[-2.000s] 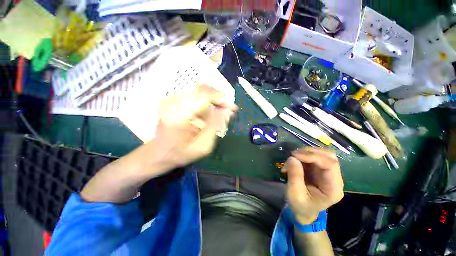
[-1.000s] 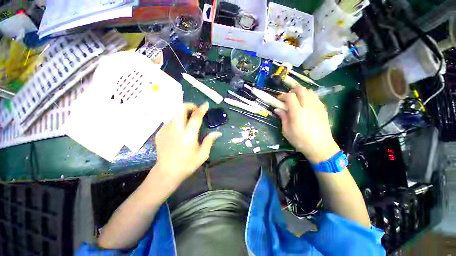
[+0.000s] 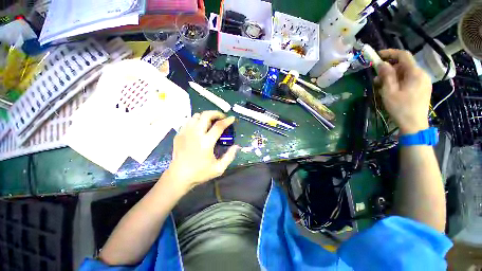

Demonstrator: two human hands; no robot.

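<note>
My left hand (image 3: 201, 151) is at the bench's near edge, with thumb and fingers around the dark glossy watch module (image 3: 227, 138). The fingers cover part of the module. My right hand (image 3: 406, 90) is raised at the far right, beyond the dark cable. Its fingertips close on a thick cream handle (image 3: 371, 54), seemingly the white-handled tool; the rest of it is hidden or blurred. Small pale and gold bits (image 3: 259, 142) lie on the green bench right of the module.
White marked sheets (image 3: 153, 106) lie left of my left hand. A pale pen-like tool (image 3: 210, 96), slim tools (image 3: 261, 116) and a mottled brush handle (image 3: 312, 100) lie behind the bits. Clear cups (image 3: 252, 71) and open white boxes (image 3: 243, 45) stand at the back. Black cables (image 3: 312, 211) hang below right.
My right hand has moved from the tool row to the far right, and the thick white handle is gone from the row. My left hand has closed around the module. The view has shifted slightly.
</note>
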